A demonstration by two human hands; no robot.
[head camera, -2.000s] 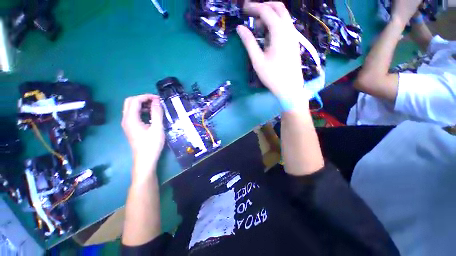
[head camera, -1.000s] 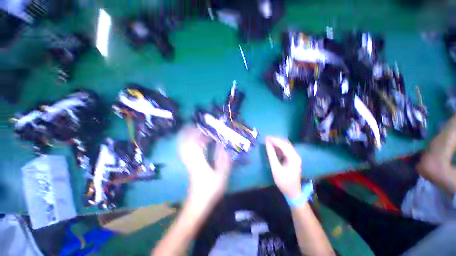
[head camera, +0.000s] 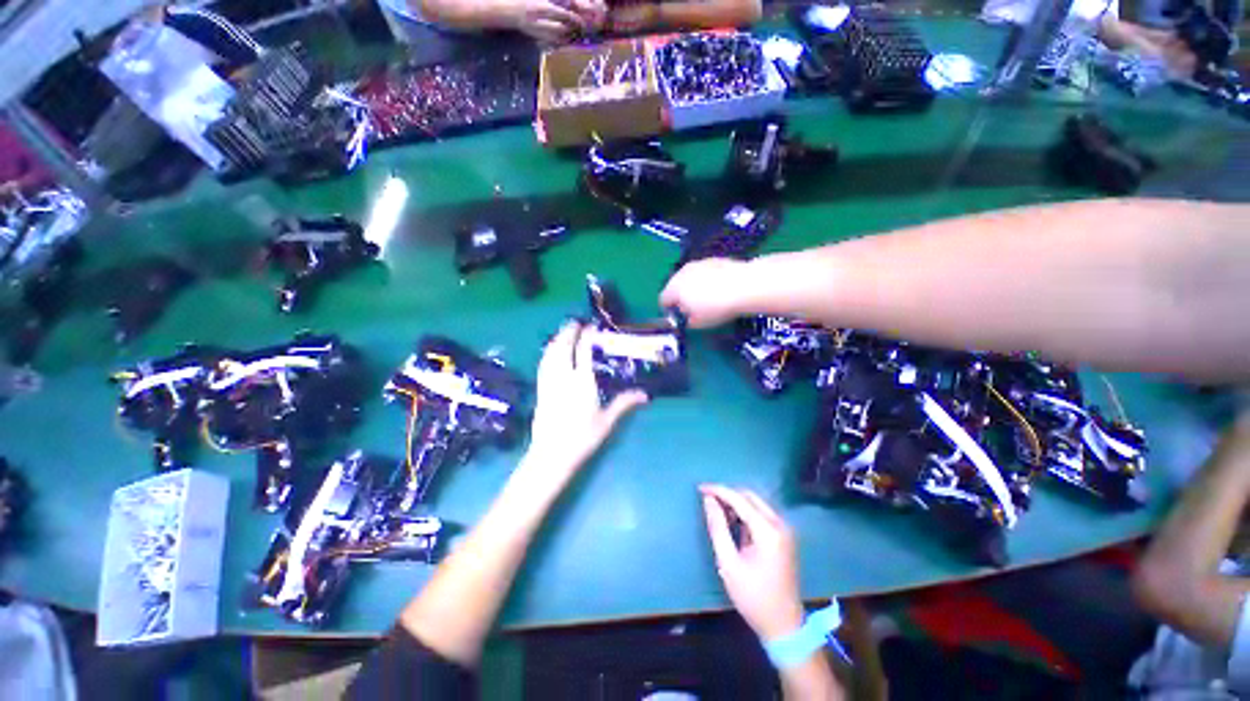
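Note:
A black housing assembly (head camera: 639,359) with a white flat ribbon cable and thin orange wires lies on the green bench top in front of me. My left hand (head camera: 573,397) is at its left side, fingers on its left end and thumb along its lower edge. My right hand (head camera: 753,545) is held lower right of it, away from the unit, with thumb and fingers apart and nothing seen in it; a light-blue strap is on that wrist. Another person's arm (head camera: 946,281) reaches in from the right, its hand at the unit's upper right corner.
Similar units lie to the left (head camera: 315,541) and are piled to the right (head camera: 932,452). A white parts box (head camera: 217,548) stands at the front left edge. A brown box (head camera: 543,117) and a white box of small parts stand at the back. Other people's hands show beyond.
The view has lifted to show more bench. The unit now lies farther from me, with my left hand on it. My right hand has stayed off it. Another person's arm has come in from the right.

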